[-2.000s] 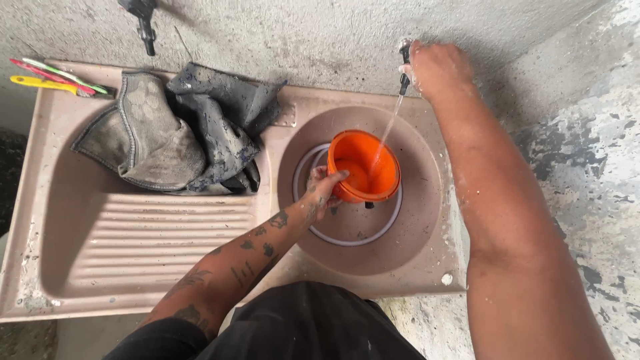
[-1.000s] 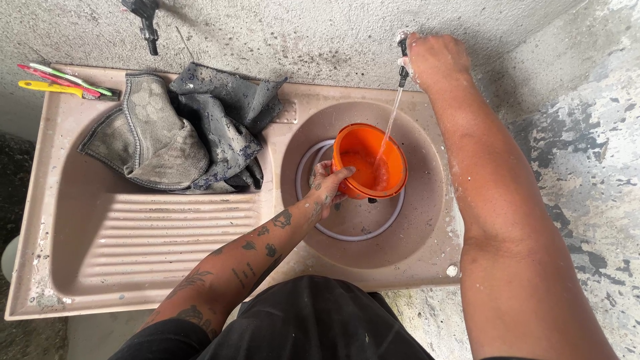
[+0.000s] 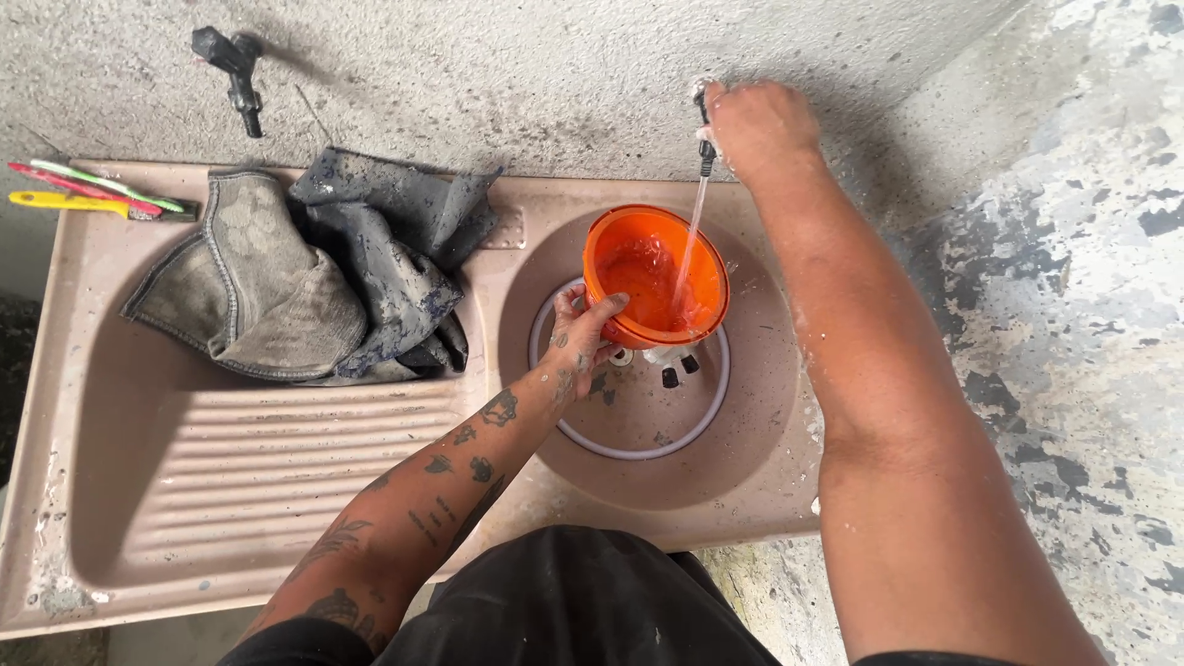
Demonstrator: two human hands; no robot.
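My left hand (image 3: 585,335) grips the near left rim of an orange plastic bucket (image 3: 655,270), thumb over the edge. The bucket is held tilted above the round basin (image 3: 601,481) of a laundry sink. Water runs into it from a black tap (image 3: 707,157) on the wall. My right hand (image 3: 760,125) is closed on the tap's top, hiding most of the handle. Under the bucket, a grey hose ring (image 3: 629,453) lies in the basin, with a whitish item bearing black parts partly hidden.
Left of the basin is a ribbed washboard (image 3: 305,462) with grey cloths (image 3: 277,296) heaped at its back. Brushes with yellow, red and green handles (image 3: 69,201) lie on the back left corner. A second black tap (image 3: 242,88) juts from the rough wall.
The water in the bucket has risen and looks more churned. Both hands keep their places on the bucket and the tap.
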